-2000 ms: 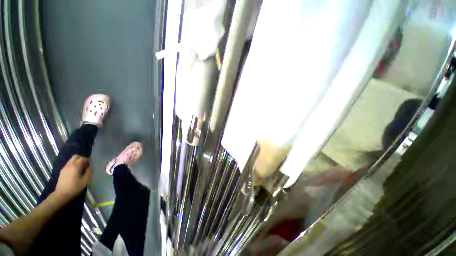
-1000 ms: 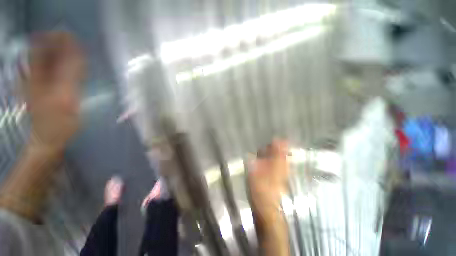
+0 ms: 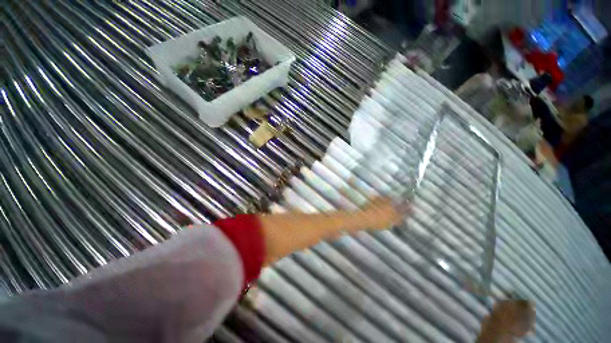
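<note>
A rectangular metal frame [image 3: 496, 194] lies over or just above the white-covered tubes [image 3: 435, 295] on the right; the gap beneath is unclear. My left hand [image 3: 383, 214], bare and slightly blurred, reaches across from the lower left and holds the frame's left side. My right hand [image 3: 510, 319] is at the frame's near corner, low at the right, and appears to grip it; its fingertips are blurred. A white bin [image 3: 244, 100] full of small metal fittings [image 3: 224, 67] rests on the bare metal tubes [image 3: 100, 154].
Tan pieces [image 3: 262, 134] lie beside the bin. Small dark and silver tube-end fittings [image 3: 275, 184] line the join between bare and covered tubes. Red, blue and dark items, possibly people among them, are blurred beyond the far edge at the upper right.
The view has swung from the grey aisle and my legs to the tube bed. Both hands are now at the metal frame; the bin has come into view.
</note>
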